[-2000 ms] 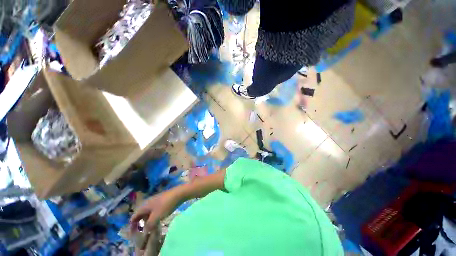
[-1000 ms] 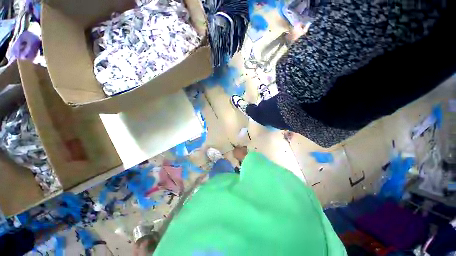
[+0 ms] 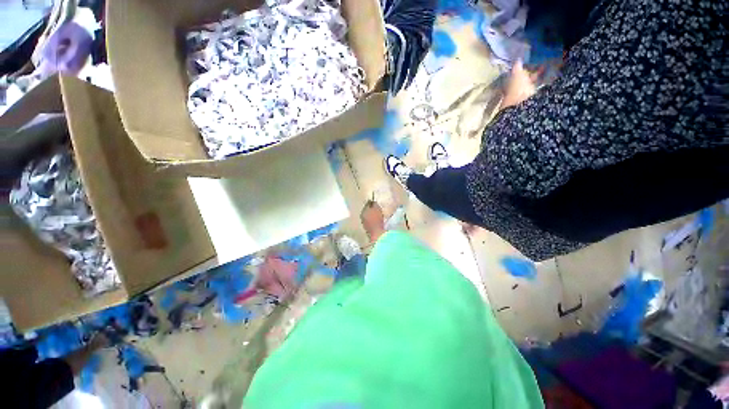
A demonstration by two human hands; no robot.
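One hand shows small past the upper edge of the green shirt, seemingly my right hand (image 3: 372, 220); its fingers are too small and blurred to read, and no held thing can be made out. My left hand cannot be made out; only a brownish blur lies left of the shirt. Nearest in front, an open brown carton (image 3: 264, 153) holds many small pale curled strips (image 3: 276, 84). A second open carton (image 3: 144, 216) at the left holds greyish-white strips (image 3: 56, 204).
A person in a dark patterned garment (image 3: 591, 120) stands at the upper right, with dark shoes (image 3: 396, 168) on the tan floor. Blue scraps (image 3: 519, 267) litter it. Another person's dark sleeve (image 3: 40, 379) shows at the lower left. A dark bundle (image 3: 409, 40) stands beside the carton.
The bare forearm seen reaching left two seconds ago no longer shows; a hand now shows above the shirt. The cartons fill more of the view, and the patterned garment appears larger.
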